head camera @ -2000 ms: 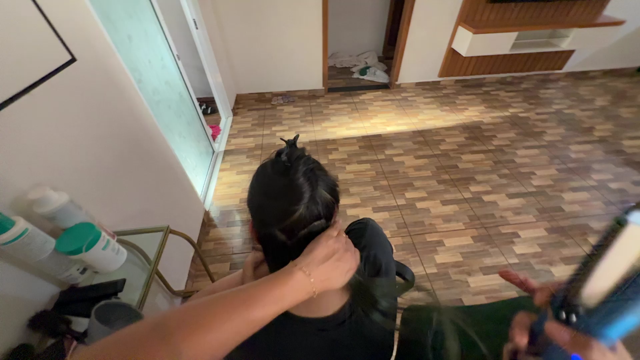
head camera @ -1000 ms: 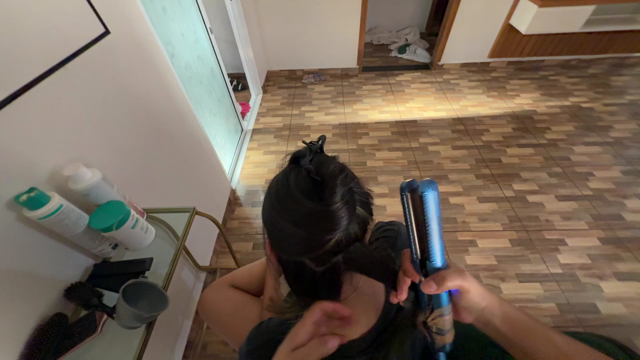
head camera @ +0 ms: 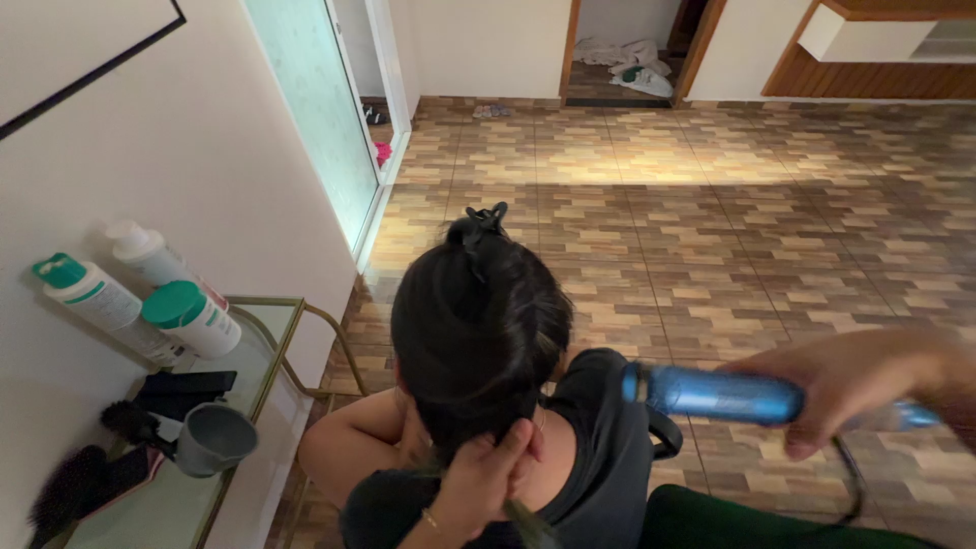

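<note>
A seated person with dark hair (head camera: 480,328) has the top hair gathered in a black claw clip (head camera: 486,221). At the nape, my left hand (head camera: 492,476) pinches a thin lock of hair (head camera: 530,526) that trails down below the fingers. Right of the person's shoulder, my right hand (head camera: 839,381) grips a blue hair straightener (head camera: 717,393), held roughly level and pointing left, a little blurred. Whether its plates are apart cannot be seen. A dark cord hangs beneath it.
A glass-topped cart with a gold frame (head camera: 286,354) at left bears bottles (head camera: 107,301), a green-lidded jar (head camera: 191,320), a grey bowl (head camera: 217,440) and brushes (head camera: 130,423). Dark green upholstery (head camera: 762,522) lies at lower right. A frosted door (head camera: 305,99) stands behind the cart.
The straightener has turned from upright to level and moved right of the person's shoulder. My left hand, apart from the nape a second ago, now holds hair there.
</note>
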